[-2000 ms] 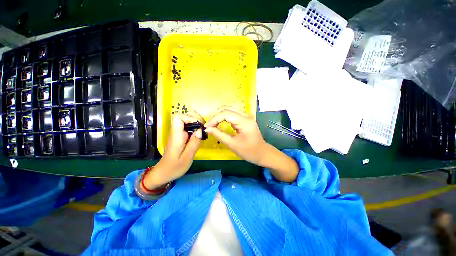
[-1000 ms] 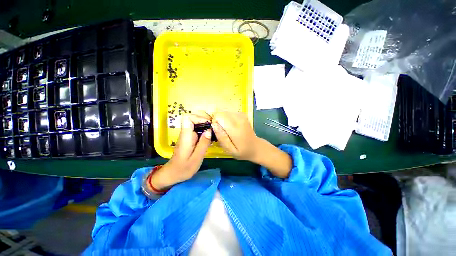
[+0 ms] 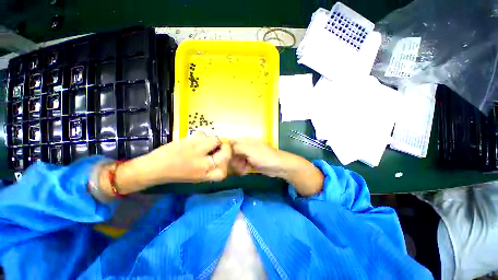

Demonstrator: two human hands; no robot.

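Note:
The shallow yellow tray lies in front of me, with small dark components in clusters along its left side. My left hand is over the tray's lower edge, slightly blurred, with fingers curled. My right hand is beside it, fingertips meeting the left hand. A dark bit shows between the two hands, but the fingers hide most of it. I cannot tell which hand grips the black housing.
A black blister tray stack stands left, some pockets filled. White sheets, tweezers and a white component tray lie right. A clear plastic bag and dark ridged trays are far right. A person's pale clothing shows lower right.
My left forearm has swung out to the left and lies flatter, with the hand turned sideways. The black housing, visible in the fingers before, is now mostly hidden. My right hand has moved little.

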